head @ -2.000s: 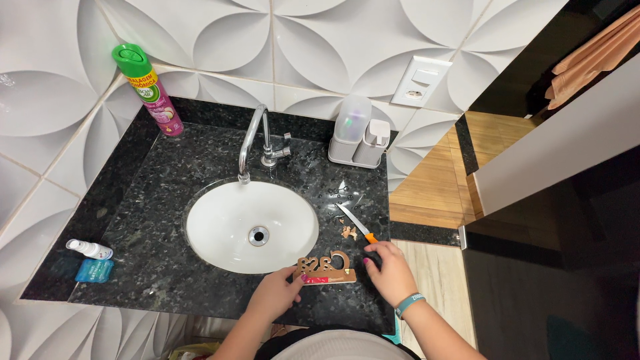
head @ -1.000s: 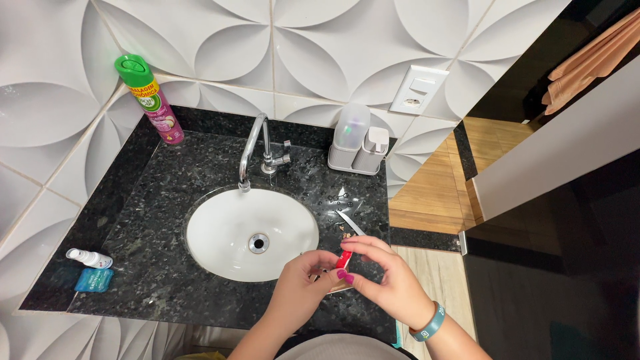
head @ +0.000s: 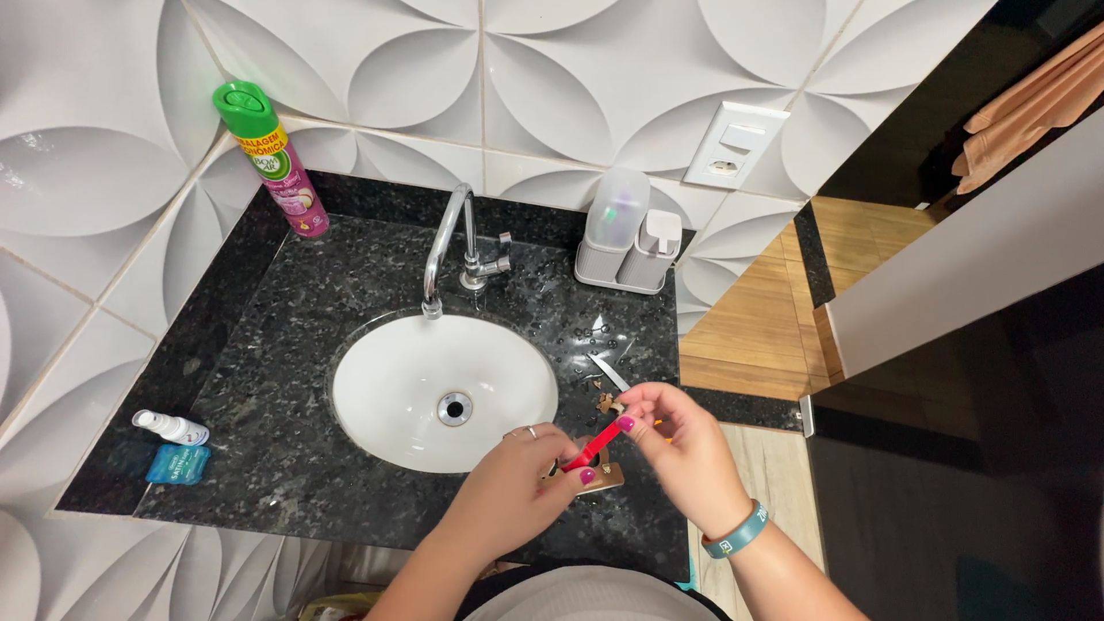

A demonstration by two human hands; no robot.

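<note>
A thin red strip (head: 597, 446) is stretched between my two hands, over the right front of the black granite counter. My left hand (head: 528, 483) pinches its lower end and my right hand (head: 677, 448) pinches its upper end. Below them a brown cut-out piece, perhaps wooden, (head: 611, 477) lies on the counter, partly hidden by my left hand. Just beyond my right hand lies a knife (head: 609, 373), its blade showing and its orange handle mostly covered by my fingers. Small brown scraps (head: 607, 403) lie beside the blade.
A white oval sink (head: 388, 414) with a chrome faucet (head: 471, 250) is left of my hands. A soap dispenser set (head: 623, 250) stands at the back right, an air freshener can (head: 280, 172) at the back left. A small spray bottle (head: 172, 427) and blue packet (head: 178, 465) lie far left.
Two seconds ago my hands were at the brown cut-out piece with the red strip lying on it. Now the strip is held up between both hands, drawn out longer than a second ago.
</note>
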